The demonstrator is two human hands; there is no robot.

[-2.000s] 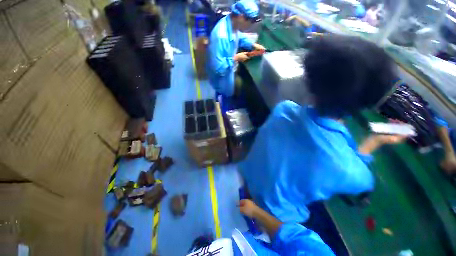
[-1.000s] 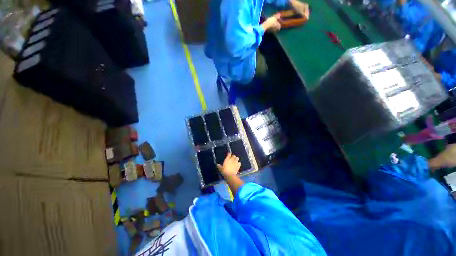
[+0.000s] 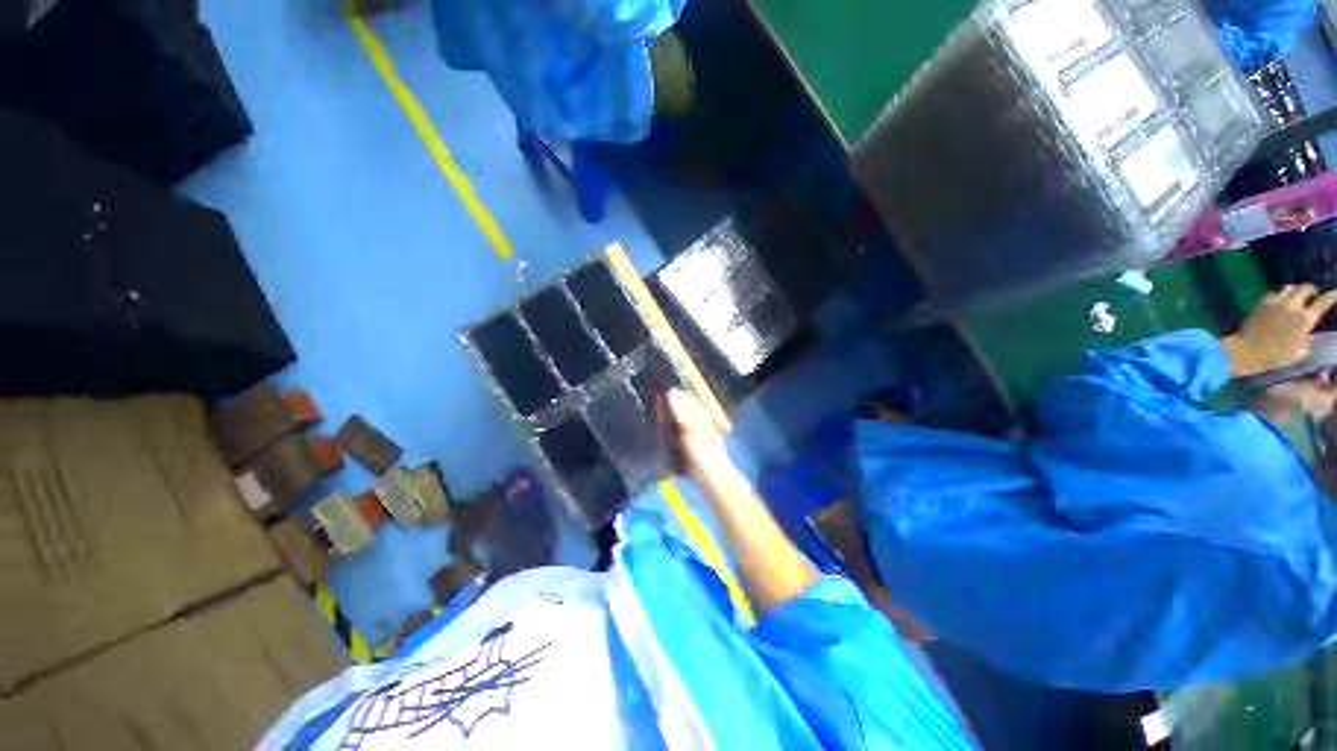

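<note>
A clear blister tray (image 3: 531, 423) with dark phone-sized display modules (image 3: 560, 332) in two rows of pockets sits on a brown box (image 3: 667, 335) on the floor. My right hand (image 3: 695, 429) is blurred and lies at the tray's near right corner, over or beside a dark module. Its fingertips are hidden, so its grip cannot be told. The lower middle pocket looks paler than its neighbours. My left hand is not in view.
Another shiny filled tray (image 3: 729, 301) stands right of the box. A clear tray stack (image 3: 1012, 176) stands on the green bench (image 3: 851, 52). A seated person (image 3: 1070, 514) is at right. Black trays (image 3: 118, 264), brown cartons (image 3: 132, 543) and small scattered blocks (image 3: 345, 521) are at left.
The view has turned and moved over the tray. My right hand has shifted from the lower middle pocket to the tray's near right corner. The lower middle pocket now looks paler.
</note>
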